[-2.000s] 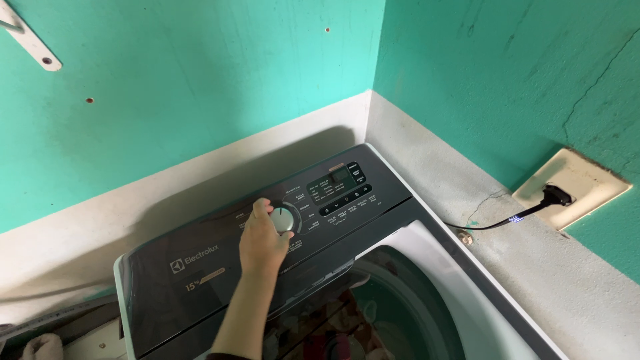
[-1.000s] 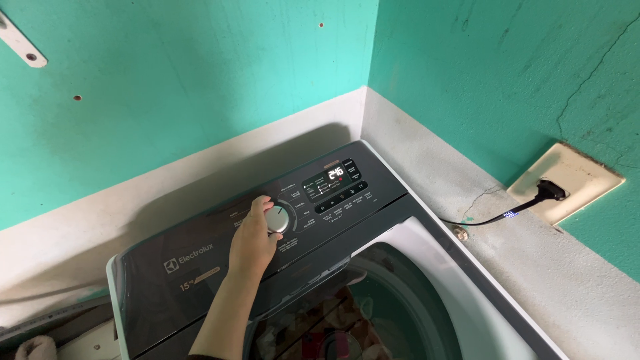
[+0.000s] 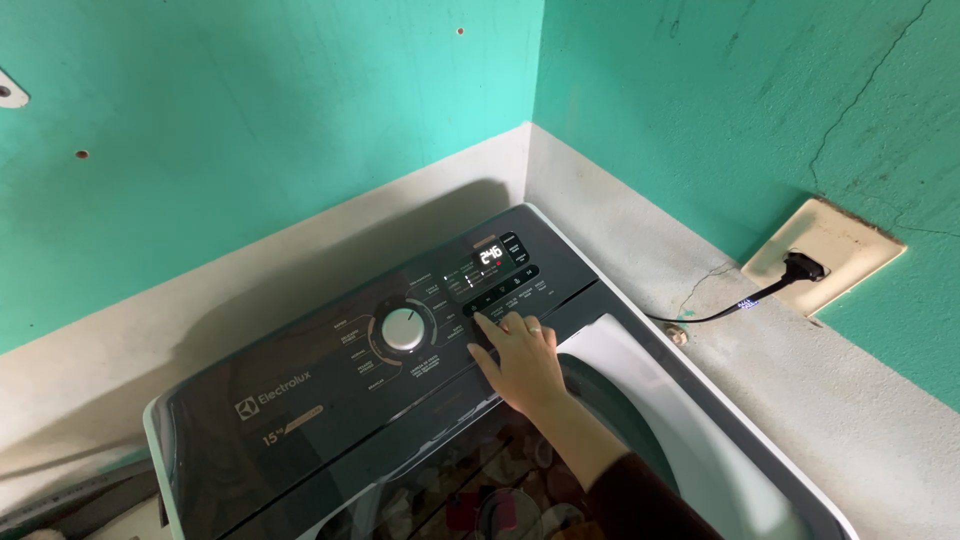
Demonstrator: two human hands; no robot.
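Observation:
My right hand point(image 3: 517, 360) reaches in from the lower right over the dark control panel point(image 3: 300, 442) of a top-loading Electrolux washing machine. Its index fingertip is at the left end of the button row point(image 3: 502, 289), its thumb is spread to the left, and a ring shows on one finger. Nothing is held in it. Just left of the hand stands the round silver dial point(image 3: 403, 330), untouched. Above the buttons the small display point(image 3: 491, 253) is lit with white digits. My left hand is out of view.
The dark glass lid point(image 3: 450, 457) shows reflections. Green and white walls meet behind the machine. On the right a black plug point(image 3: 804, 266) sits in a wall outlet point(image 3: 862, 251), its cord running behind the machine. A white metal bracket point(image 3: 11, 90) is at upper left.
My left hand, earlier on the dial, has left the view, and my right hand has come in at the buttons. The display was dark two seconds ago and is now lit.

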